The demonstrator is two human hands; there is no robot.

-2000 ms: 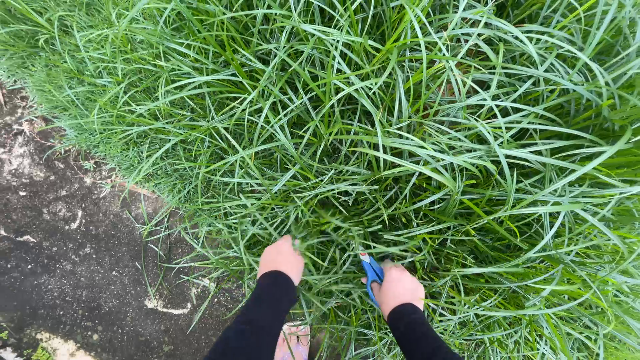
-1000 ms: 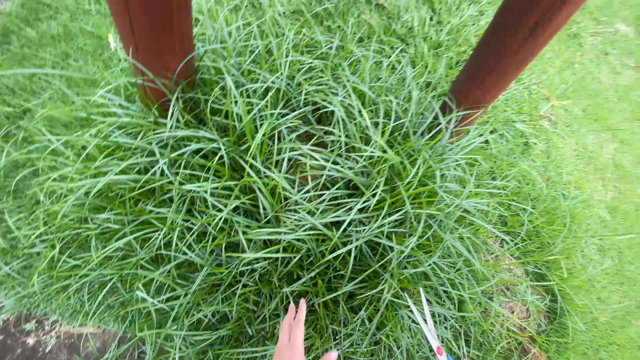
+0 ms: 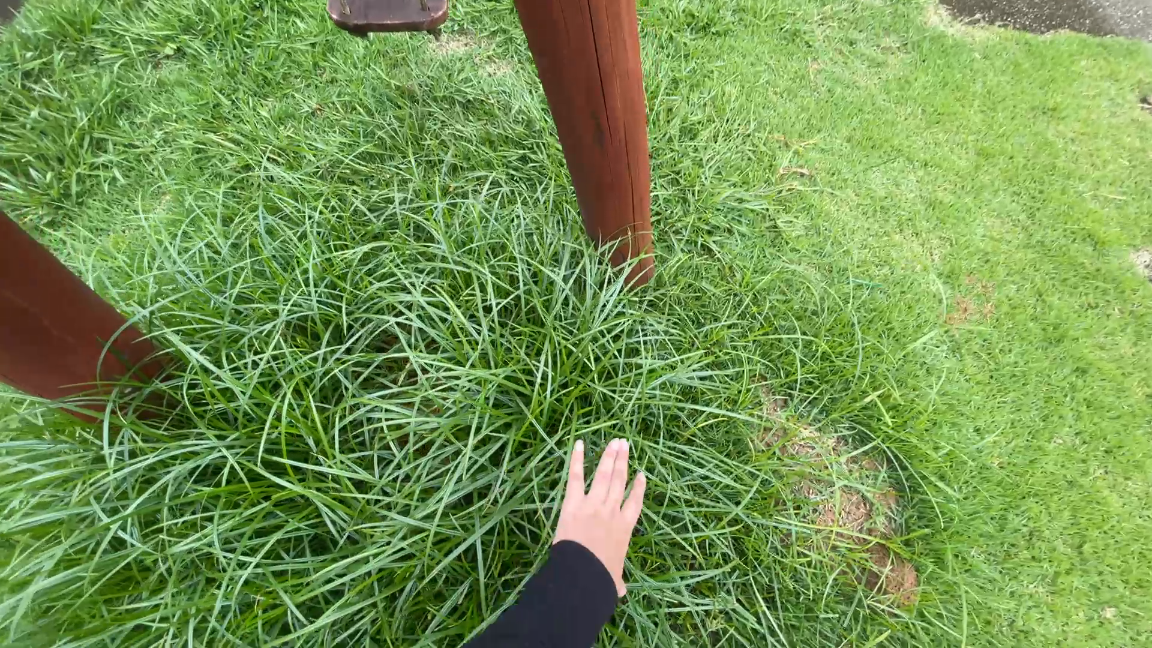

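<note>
Long green grass blades (image 3: pixel 468 360) fill the left and middle of the head view and arch over one another. My left hand (image 3: pixel 601 513), in a dark sleeve, reaches over this tall grass from the bottom edge. Its back faces up, its fingers are partly spread, and it holds nothing. The fingertips are at the blades; whether they touch them I cannot tell. My right hand is out of the picture, and no scissors show.
One reddish-brown wooden post (image 3: pixel 603 135) rises from the grass at top centre, another post (image 3: pixel 63 324) at the left. A dark swing seat (image 3: pixel 387 13) hangs at the top. Short lawn (image 3: pixel 1017 270) lies to the right, with a brown patch of dry clippings (image 3: pixel 855 513) near the tall grass.
The view has swung from beside the paving to the posts. My right hand, earlier on blue-handled scissors, has left the picture with them. My left hand now reaches further into view, fingers spread.
</note>
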